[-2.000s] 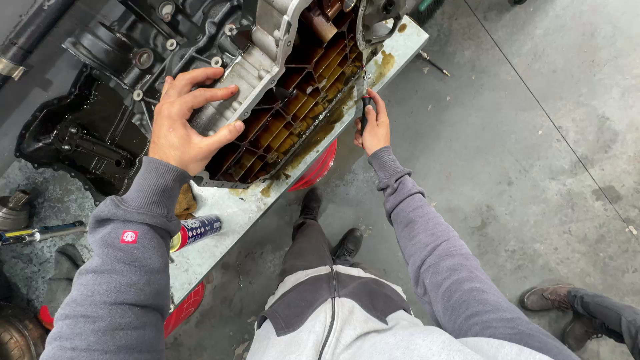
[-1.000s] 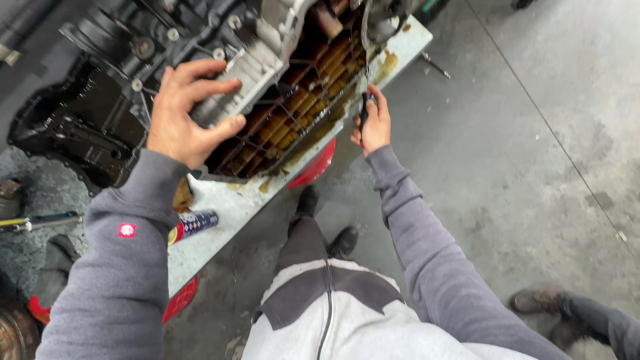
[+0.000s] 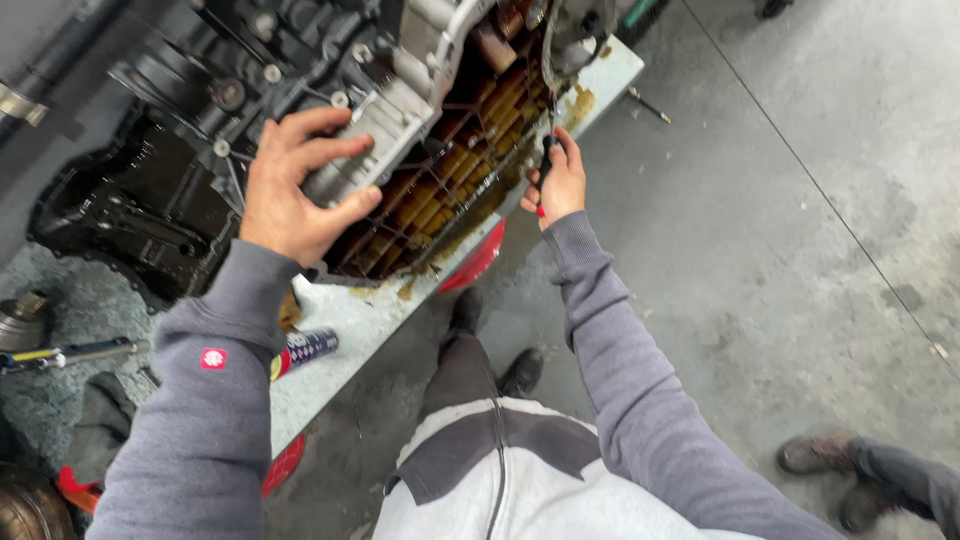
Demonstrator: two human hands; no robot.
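A car engine (image 3: 390,127) lies on the workbench, its oily interior open toward me. My left hand (image 3: 300,180) rests on the silver metal housing at its edge, fingers spread and thumb near the rim. My right hand (image 3: 556,180) grips a tool with a black and red handle (image 3: 548,161), which looks like a screwdriver. The tool's thin end reaches to the engine's far right end cover (image 3: 570,45); its exact contact is too small to tell. Left of the engine lies a black, oil-wet pan or cover (image 3: 142,217).
The pale bench top (image 3: 330,382) bears oil stains and a spray can (image 3: 307,349). At left are a blue and yellow tool (image 3: 71,354) and a dark glove or cloth (image 3: 103,420). A thin tool (image 3: 651,106) lies on the floor. Another person's boots (image 3: 817,454) show at lower right.
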